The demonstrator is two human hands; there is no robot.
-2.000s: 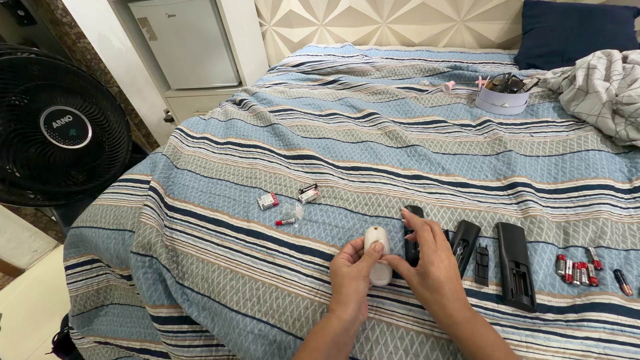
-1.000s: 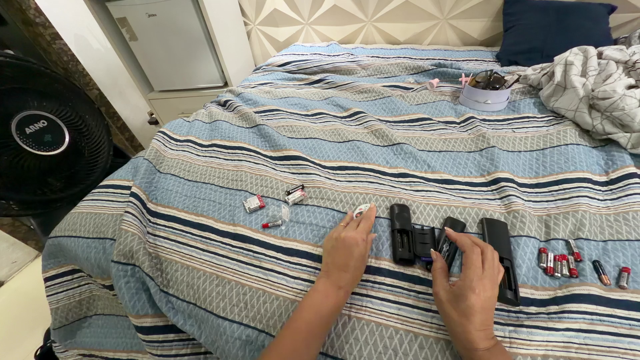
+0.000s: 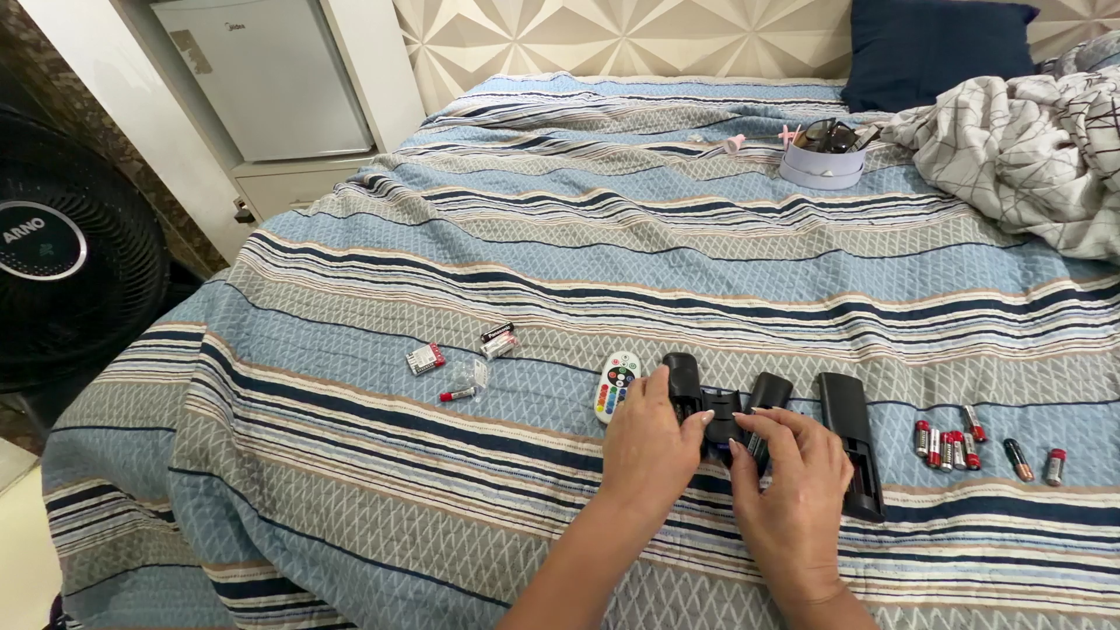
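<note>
On the striped bedspread, a white remote control with coloured buttons [image 3: 618, 387] lies face up, just left of a black remote control [image 3: 682, 378]. My left hand [image 3: 649, 446] rests its fingers at that black remote, its thumb near a small black battery cover [image 3: 723, 418]. The fingertips of my right hand [image 3: 787, 481] are at the cover's right side, close to a second black remote [image 3: 771, 392]; whether they grip anything I cannot tell. A larger black remote [image 3: 844, 411] lies to the right with its battery compartment uncovered. Several red-and-silver batteries [image 3: 948, 448] lie farther right.
Left of the remotes are a battery pack [image 3: 425, 359], more batteries [image 3: 499, 341], clear plastic packaging [image 3: 471, 376] and a single red battery [image 3: 458, 395]. A lilac round box [image 3: 821, 166] stands farther back, beside a crumpled blanket [image 3: 1024, 157]. A black fan [image 3: 79, 254] is at the left.
The white remote, between both hands two seconds ago, now lies released with its buttons up. My left hand has moved right to the black remote; my right hand has shifted left from the second black remote.
</note>
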